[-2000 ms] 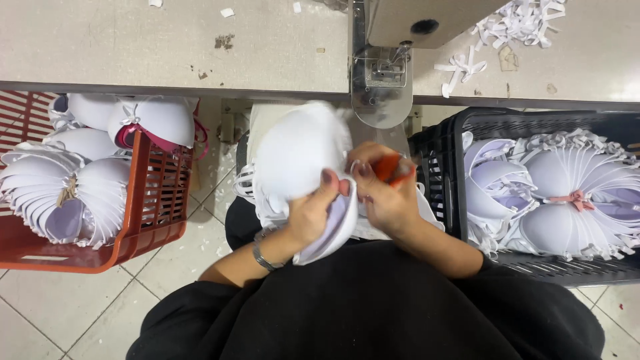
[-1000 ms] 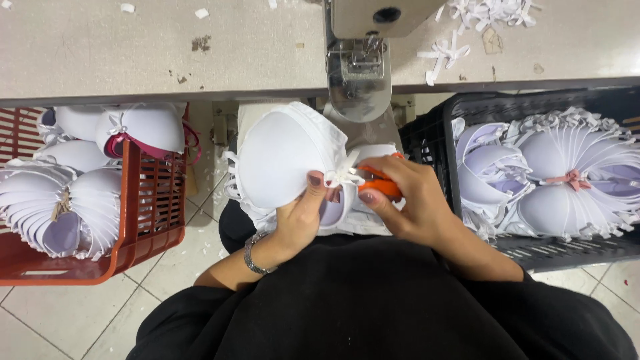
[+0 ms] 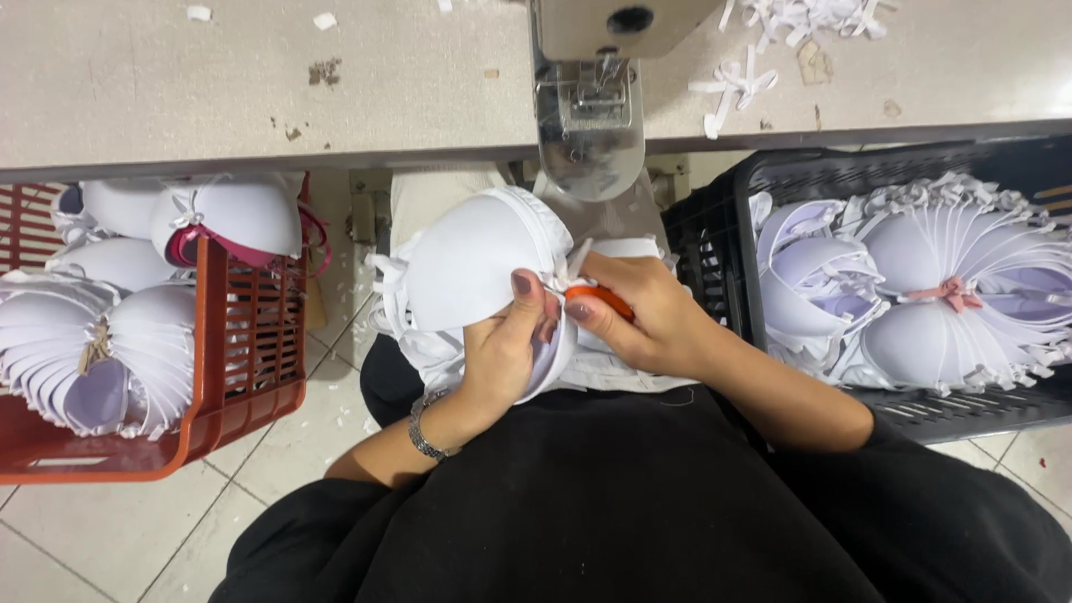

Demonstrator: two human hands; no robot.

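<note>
A white padded bra [image 3: 469, 264] lies over the lap, one cup facing up, more white pieces beneath it. My left hand [image 3: 507, 339] pinches the bra near its middle, where a small white ribbon bow [image 3: 569, 266] shows. My right hand [image 3: 641, 314] grips an orange-handled cutting tool [image 3: 605, 300], its tip against the fabric by the bow. The tool's blades are mostly hidden by fingers and cloth. Just above the bra, the sewing machine's metal plate and presser foot [image 3: 590, 117] stand at the table edge.
A red plastic crate [image 3: 251, 419] with bundled white bras stands at left; a black plastic crate [image 3: 754, 243] with tied white bras stands at right. White ribbon bows [image 3: 737, 84] and scraps lie on the sewing table [image 3: 402, 92]. Its front edge runs above the lap.
The orange tool, more exposed one second ago, now sits deeper in my right hand at the bow. Two seconds ago the bra was blurred and lifted between my hands; it now lies steadier.
</note>
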